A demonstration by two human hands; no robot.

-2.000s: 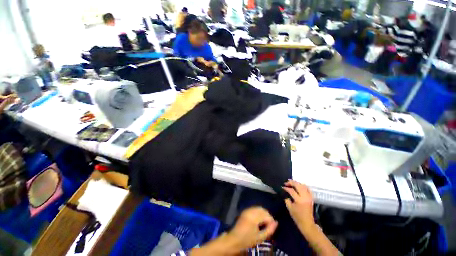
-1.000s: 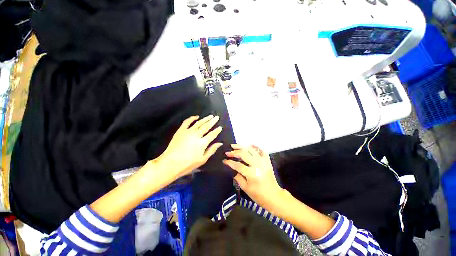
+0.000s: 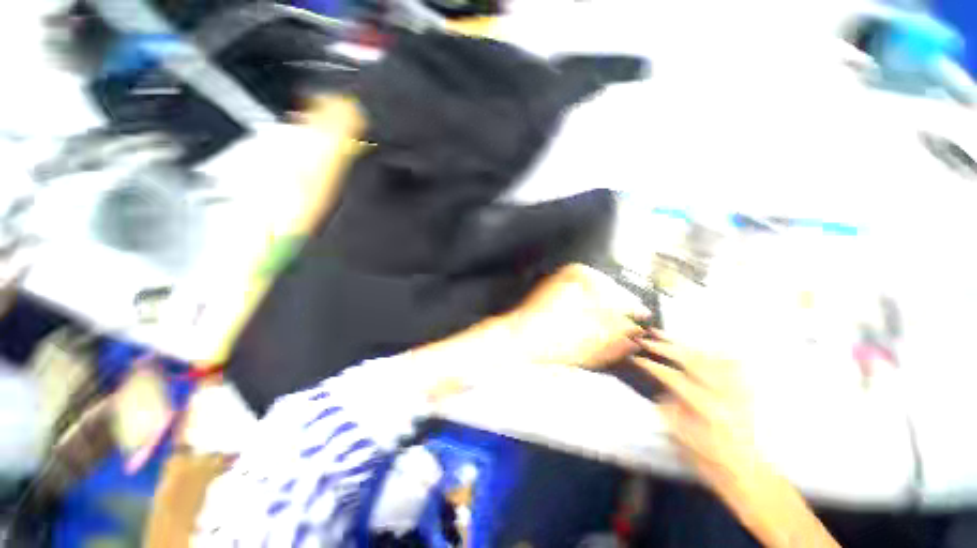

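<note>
The frame is strongly blurred. A black garment [image 3: 370, 289] lies spread over the machine table's left part, and its narrower end reaches the needle area [image 3: 675, 262]. My left hand [image 3: 579, 321] rests on this end with its fingertips at the cloth edge just in front of the needle area. My right hand [image 3: 702, 391] is beside it at the table's front edge, its fingertips at the same cloth edge and close to the left fingertips. Blur and overlap hide whether either hand pinches the cloth. The white sewing machine [image 3: 793, 222] shows washed out with a blue stripe.
A yellow-brown cardboard sheet [image 3: 241, 305] shows along the garment's left side. A grey-white round shape [image 3: 145, 219] stands on the left table. A blue crate [image 3: 487, 460] is below the table edge. A dark strap [image 3: 916, 455] crosses the table at the right.
The view has swung left and up since one second ago, so the garment and hands appear further right. My left hand is now nearer the needle area, its fingers more bunched.
</note>
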